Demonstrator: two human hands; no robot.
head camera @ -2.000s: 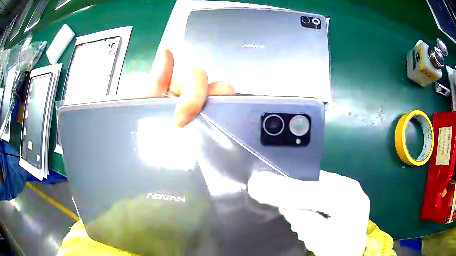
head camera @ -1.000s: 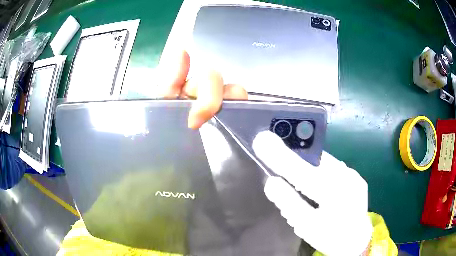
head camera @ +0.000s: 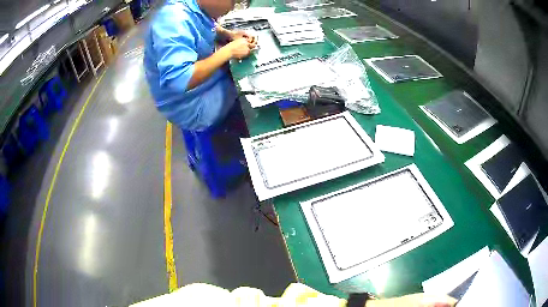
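Note:
My left hand (head camera: 435, 299) is at the bottom edge, lower right, mostly cut off, with a black wristband (head camera: 359, 300) and yellow sleeve. Its fingers reach the edge of a pale grey panel (head camera: 496, 285), which the frame cuts off; its grip is unclear. A white sheet (head camera: 459, 273) and a dark strip lie beside that panel. My right hand is not in view. A tablet housing (head camera: 375, 222) lies inner side up on a white sheet on the green bench. A second housing (head camera: 312, 157) lies beyond it, also inner side up.
A white block (head camera: 395, 140) lies right of the second housing. Clear plastic bags (head camera: 356, 78) and a dark object (head camera: 326, 98) lie farther back. Dark covers (head camera: 459, 114) line the right side. A person in blue (head camera: 180, 66) sits left of the bench, by the grey floor (head camera: 114, 198).
The view has swung left to the coworker and floor. The film-covered cover held before me, my gloved right hand, the yellow tape and the bottle are out of view.

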